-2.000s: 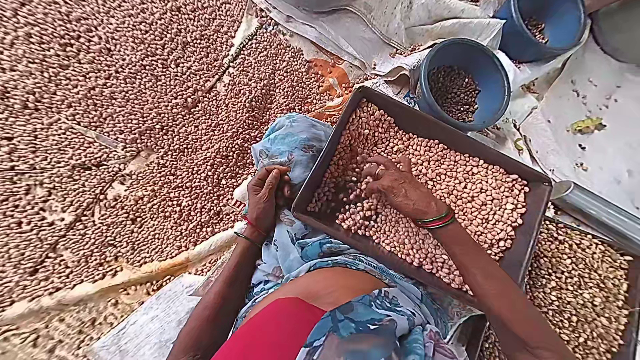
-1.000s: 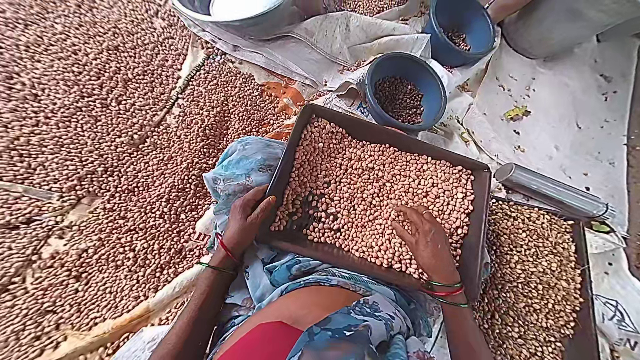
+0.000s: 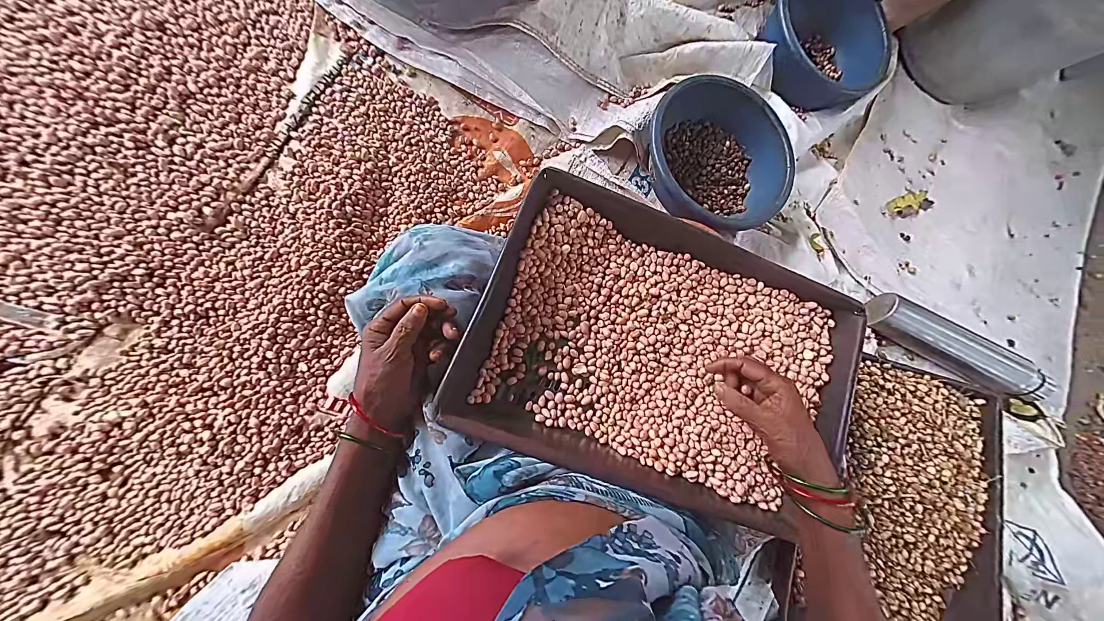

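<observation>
A dark rectangular tray [image 3: 642,483], tilted in the view, rests on my lap with a layer of pinkish-brown nuts or beans [image 3: 638,336] in it. A dark patch of its bottom shows at the lower left. My left hand [image 3: 410,345] is beside the tray's left edge, fingers curled; whether anything is inside them is hidden. Over the right part of the nuts is my right hand [image 3: 763,401], its thumb and forefinger bent near each other; a held nut cannot be made out.
Nuts cover the ground [image 3: 172,259] at left. Beyond the tray stand two blue tubs [image 3: 768,172] [image 3: 871,52] with darker nuts inside. At right lie a metal cylinder [image 3: 957,345] and a second tray [image 3: 992,517] of yellowish-brown pieces, on white sacking [image 3: 975,233].
My left hand has come off the tray's left edge, where it lay one second ago, and its fingers have curled. My right hand's fingers, spread over the nuts then, are now bent together.
</observation>
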